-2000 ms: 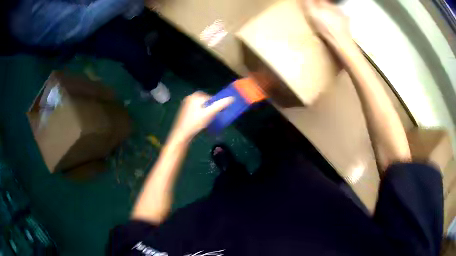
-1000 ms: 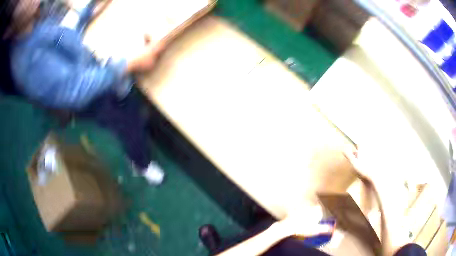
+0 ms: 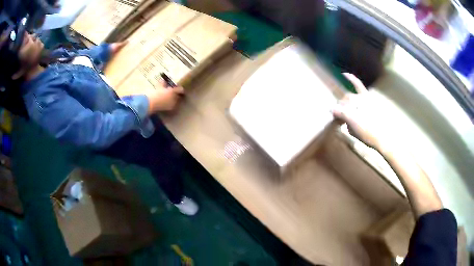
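A brown carton with a bright, washed-out white top [image 3: 286, 106] is tilted over the cardboard-covered bench [image 3: 254, 187] in front of me; its sides are blurred. My right hand [image 3: 353, 106] holds its right edge, with the fingers at the rim and one finger raised. The underside of the carton and its contents are hidden. My left hand is out of the picture, and the tape gun does not show.
A person in a denim jacket [image 3: 78, 111] works at the far left with a dark stick over flattened cartons [image 3: 166, 52]. An open carton [image 3: 93, 223] with white scraps is on the green floor. Another carton [image 3: 390, 234] sits at lower right. A metal-edged shelf [image 3: 416, 52] runs along the upper right.
The view has shifted. My left hand and the blue-orange tape gun have left the picture. The carton by my right hand now shows a white top, farther along the bench.
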